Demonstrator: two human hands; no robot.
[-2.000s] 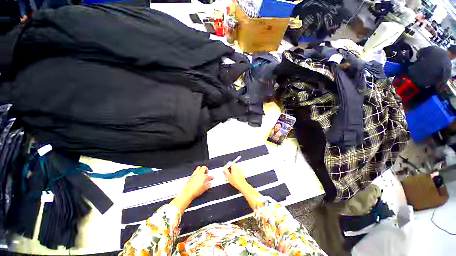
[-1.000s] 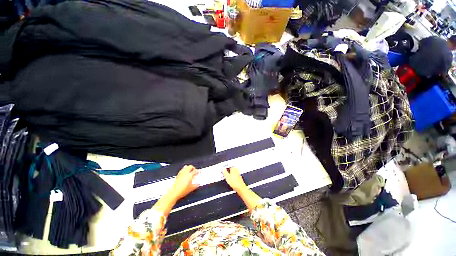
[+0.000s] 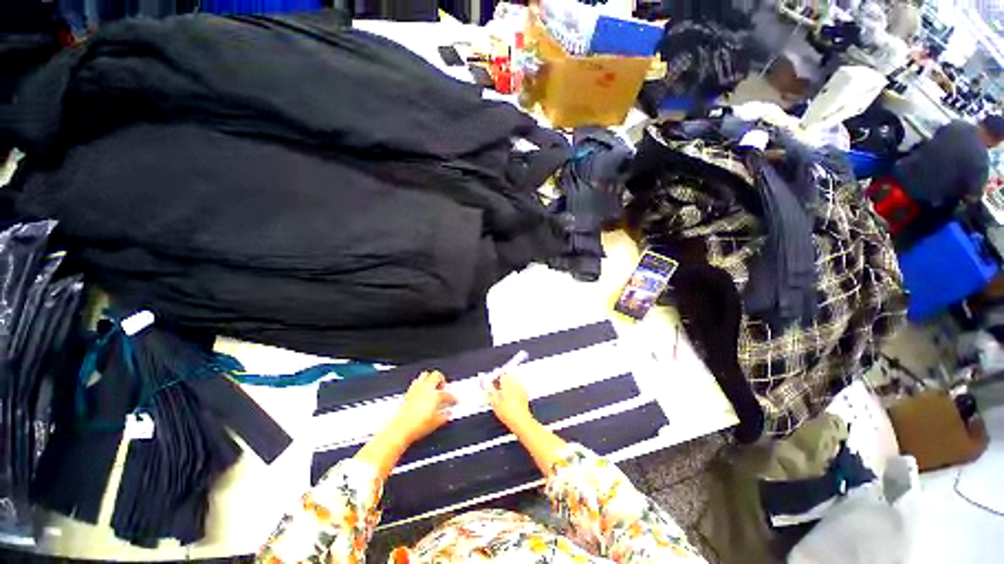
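Observation:
Three long dark fabric strips lie in slanting rows on the white tabletop: a back strip, a middle strip and a front strip. A pale band lies between the back and middle strips. My left hand rests at the front edge of the back strip, fingers bent; whether it grips anything is too small to tell. My right hand holds a slim pale stick, like a marking pen, pointing up and right over the back strip.
A large black cloth heap lies behind. A bundle of dark strips with a teal tie is at left. A smartphone, a plaid garment and a cardboard box are to the right and behind. A person is at far right.
The pale stick, hard to see one second ago, now shows raised in my right hand. My left hand is slightly nearer my right. The whole view has shifted slightly.

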